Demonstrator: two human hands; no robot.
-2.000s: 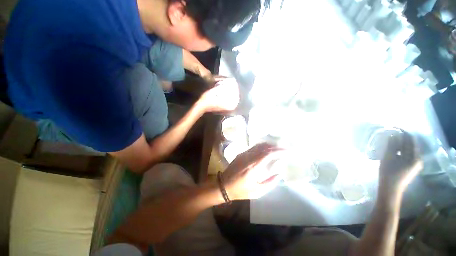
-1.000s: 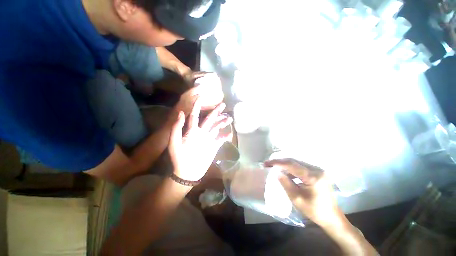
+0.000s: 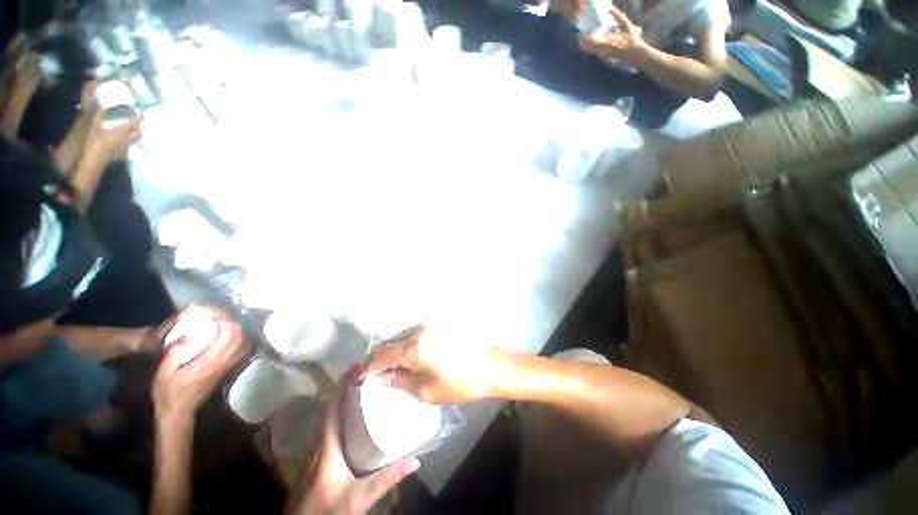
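My left hand (image 3: 337,473) is at the bottom, thumb and fingers around a white cup or nested cups (image 3: 398,420) in clear plastic film (image 3: 443,433). My right hand (image 3: 428,367) holds the upper side, its fingers at the cup's top edge. The number of cups inside cannot be told. White cups stand at the table corner to the left: one with its open mouth showing (image 3: 254,390), one farther back (image 3: 300,334). A dimmer round cup (image 3: 300,427) is just left of my left hand.
The white-topped table (image 3: 564,272) is blown out by glare. At left, another person's hands (image 3: 191,372) hold a white cup. More people handle cups at far left and far right. Cup stacks (image 3: 347,30) line the far side. Brown cartons (image 3: 715,312) stand at right.
The view has swung right, bringing cartons into sight. My left hand, spread beside the neighbour's hands, now grips the cup in film. My right hand has stayed with the film-covered cup.
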